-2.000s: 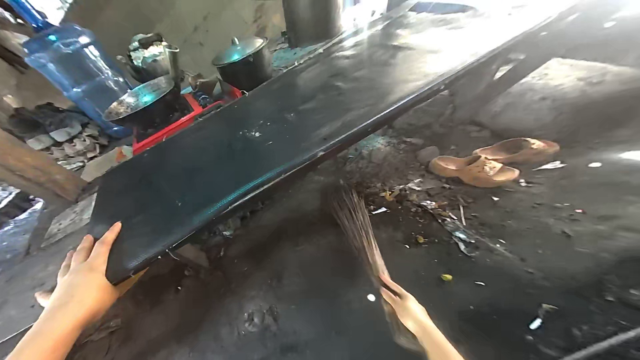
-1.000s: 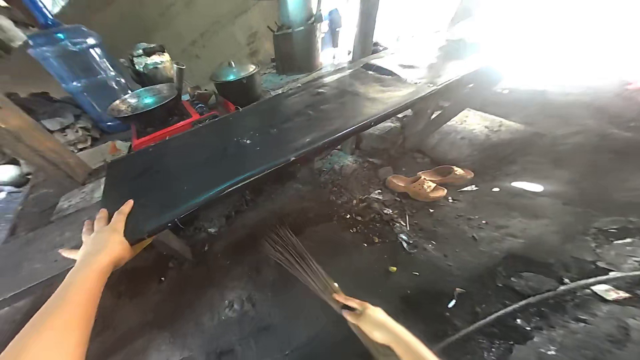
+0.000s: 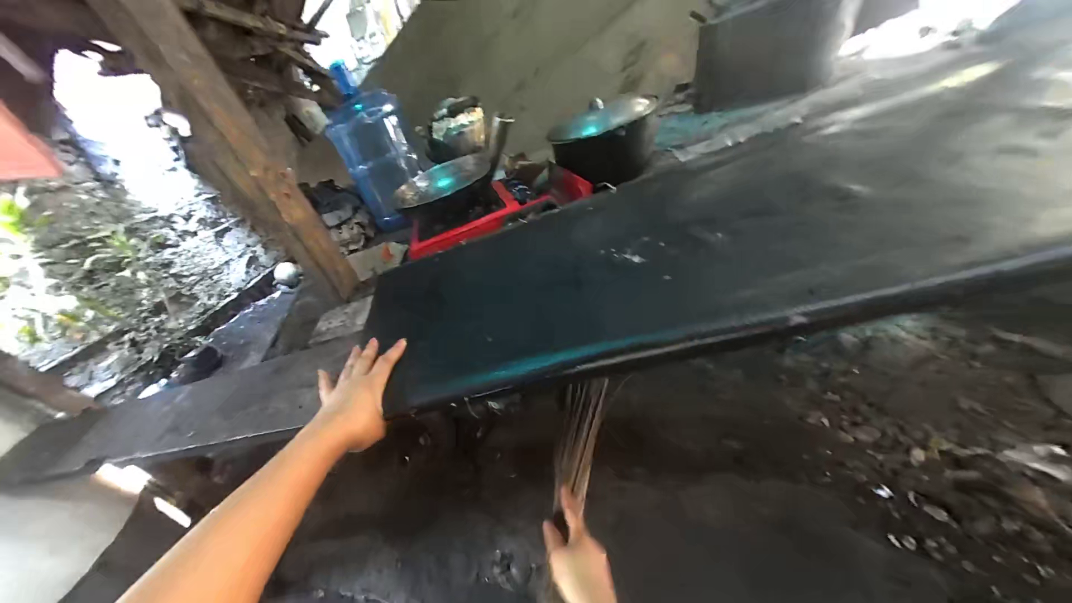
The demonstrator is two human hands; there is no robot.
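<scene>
My left hand [image 3: 358, 402] rests with spread fingers on the near left corner of a long dark tabletop [image 3: 536, 310], holding nothing. Lower down, my right hand [image 3: 578, 548] grips a stick broom [image 3: 582, 435] made of thin brown ribs. The broom's upper part points at the table's front edge, and its tip passes out of sight beneath it. Dark ground with scattered litter [image 3: 930, 494] lies to the right of the broom, below the table.
Behind the table stand a red stove [image 3: 469, 233] with a metal pan [image 3: 444, 180], a lidded dark pot [image 3: 605, 151] and a blue water jug [image 3: 373, 151]. A wooden post [image 3: 251, 159] slants at the left. A lower dark ledge [image 3: 209, 402] runs left from the table's corner.
The broom in my right hand has swung so that its tip is under the table. My left hand stays at the table's corner. The view has turned left, and the sandals are out of it.
</scene>
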